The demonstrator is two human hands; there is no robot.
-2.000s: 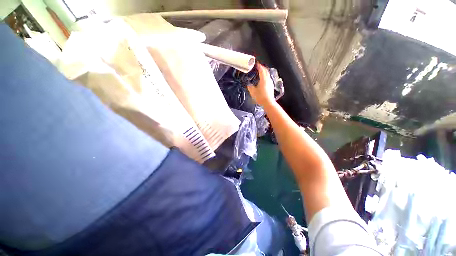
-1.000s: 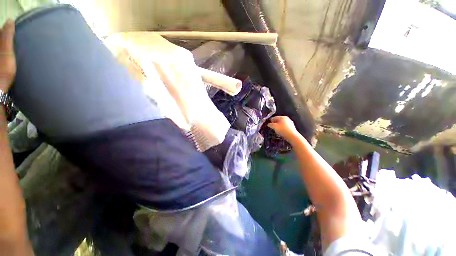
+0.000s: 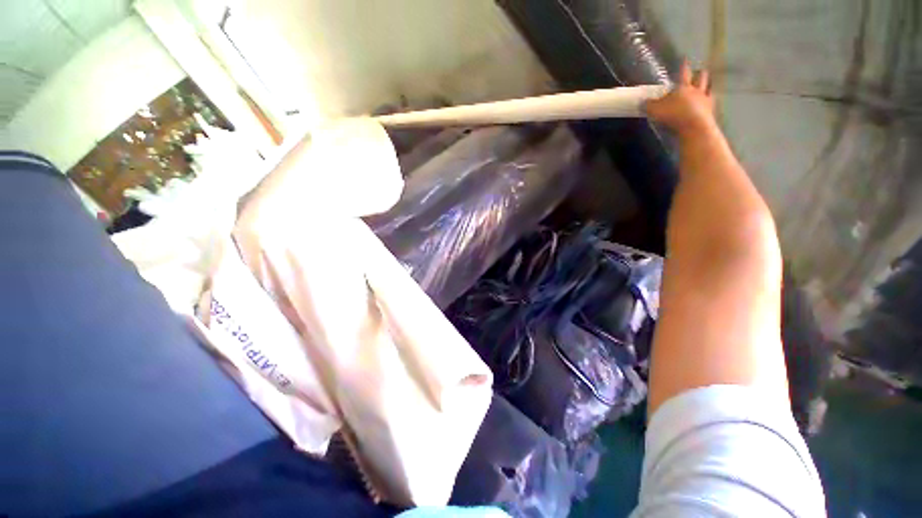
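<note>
My right hand (image 3: 685, 104) is stretched out at the upper right, against the end of a long pale cardboard tube (image 3: 526, 108). The palm side covers the tube's end and some fingertips stick up past it; the grip is partly hidden. The tube runs left behind a cream cloth or paper bundle (image 3: 354, 293), which is draped and folded with dark print on it. My left hand is not in view.
A thick navy roll (image 3: 91, 354) fills the left. Plastic-wrapped rolls (image 3: 465, 202) and dark strips (image 3: 526, 293) lie under the tube. A dark roll (image 3: 607, 51) leans behind my hand. Green floor (image 3: 869, 445) shows at lower right.
My right hand has left the dark bundle low on the right and moved up to the long tube's end. The view has shifted closer. The short tube and my left hand no longer show.
</note>
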